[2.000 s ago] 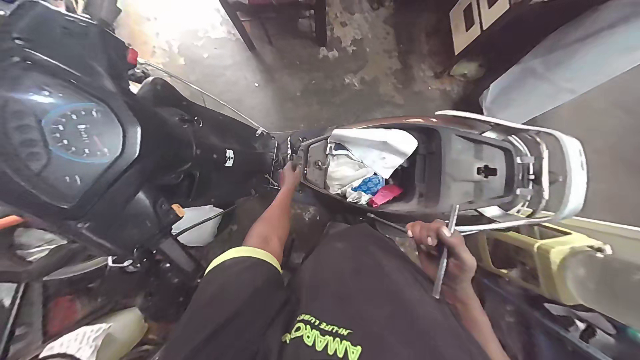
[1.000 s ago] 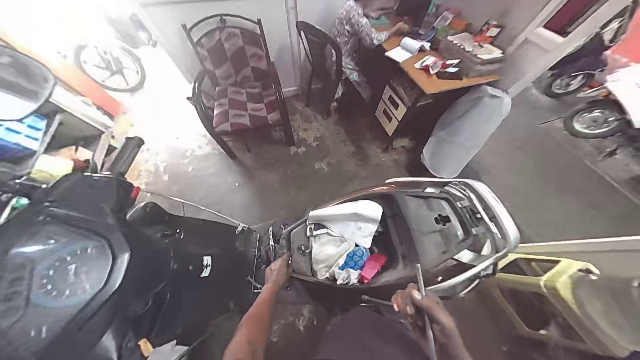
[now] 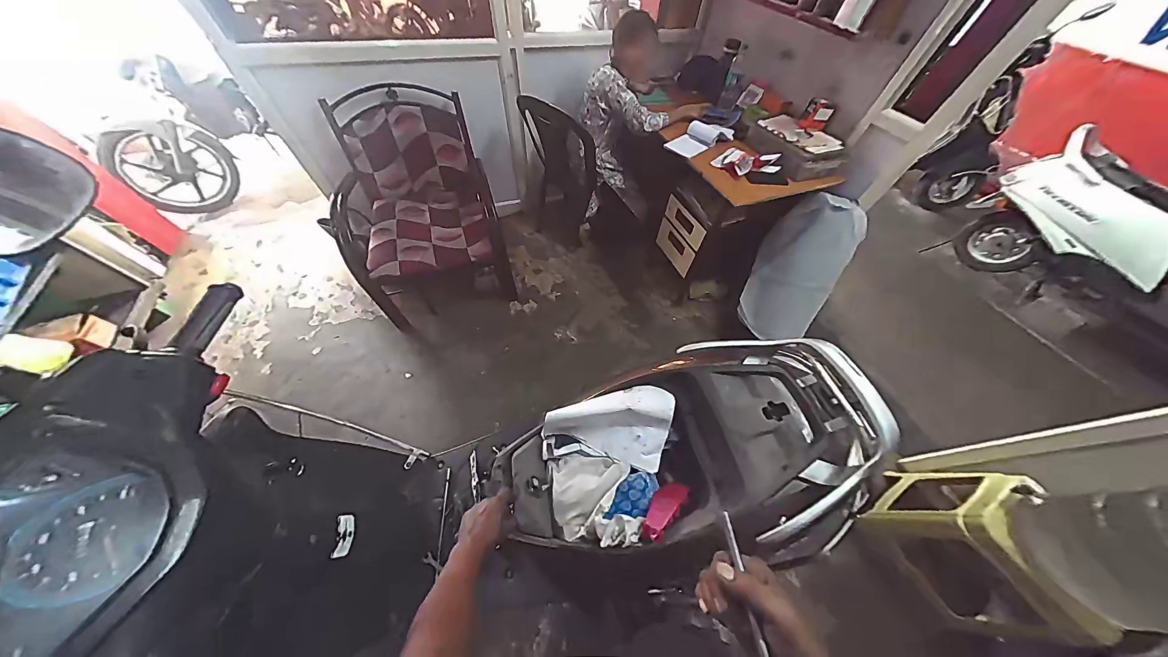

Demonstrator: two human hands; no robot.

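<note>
My left hand rests against the front edge of a scooter's open under-seat storage compartment; whether its fingers grip anything is hidden. Inside the compartment lie a white sheet, pale cloth or plastic, a blue patterned item and a pink item. My right hand is closed around a thin metal rod-like tool, held upright beside the near side of the compartment. The scooter's instrument cluster shows at the left.
A yellow plastic stool stands at the right. Beyond the scooter are a cushioned metal chair and a desk, where a person sits. A covered grey object stands beside the desk. More two-wheelers are parked at the upper right.
The view has tilted up, bringing the chair, desk and seated person into sight. My left hand stays at the compartment's front edge, and my right hand still holds the metal tool.
</note>
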